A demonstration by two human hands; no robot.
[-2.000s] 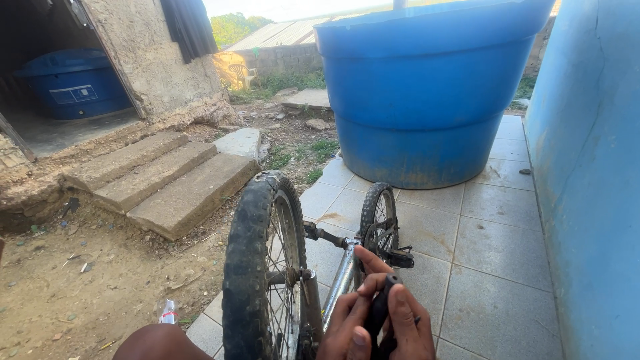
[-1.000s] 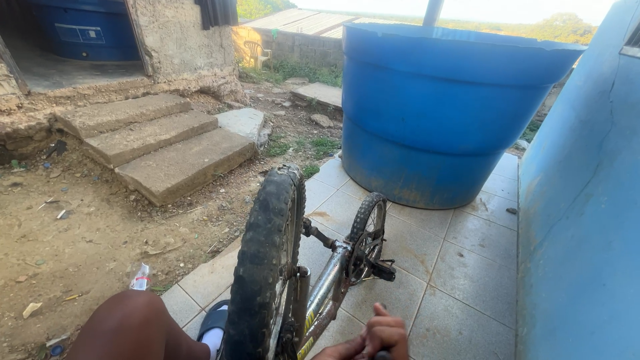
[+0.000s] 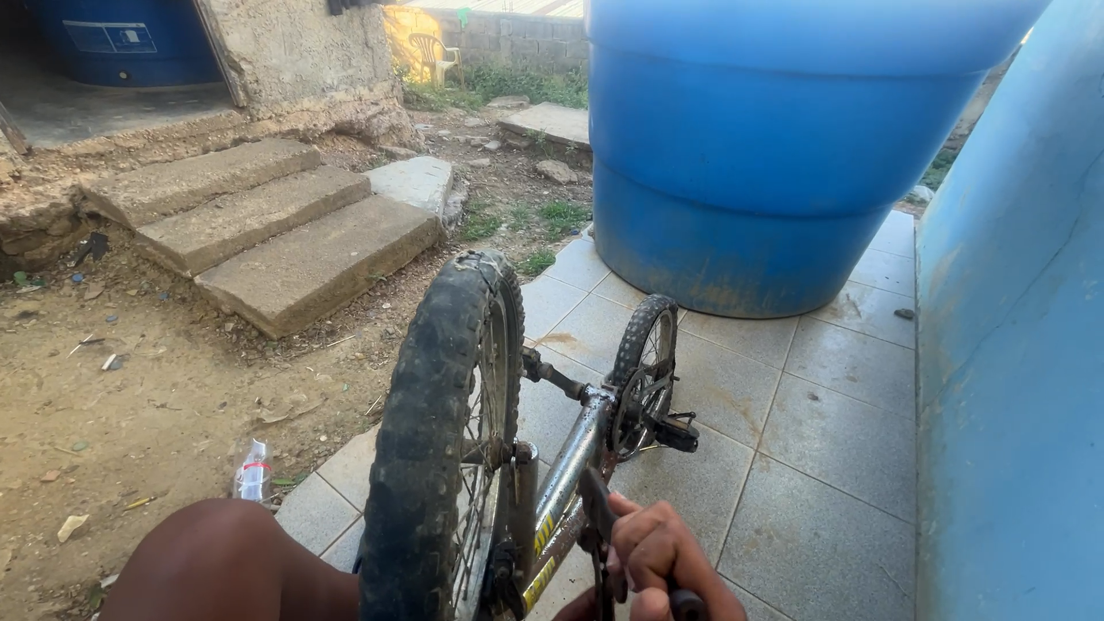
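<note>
A small bicycle stands with its large knobby front tire [image 3: 431, 431] close to me and its rear wheel [image 3: 645, 345] farther off. Its silver frame tube [image 3: 573, 453] has yellow markings lower down. My right hand [image 3: 664, 552] is closed around a dark metal hand tool [image 3: 597, 509], which looks like pliers, just right of the tube. Whether the tool touches the bicycle is unclear. Only a sliver of my left hand [image 3: 576, 607] shows at the bottom edge, under the tool; what it holds is hidden. A crank arm and pedal [image 3: 677, 433] stick out near the rear wheel.
A big blue plastic tank [image 3: 742, 172] stands on the tiled floor [image 3: 828, 431], beside a light blue wall [image 3: 1009, 345] at right. My bent knee [image 3: 224, 561] is at lower left. Concrete steps [image 3: 319, 259], dirt ground and a plastic wrapper [image 3: 253, 473] lie to the left.
My right hand has come up from the bottom edge since a second ago, and more of the dark tool shows beside the frame tube. The view has shifted.
</note>
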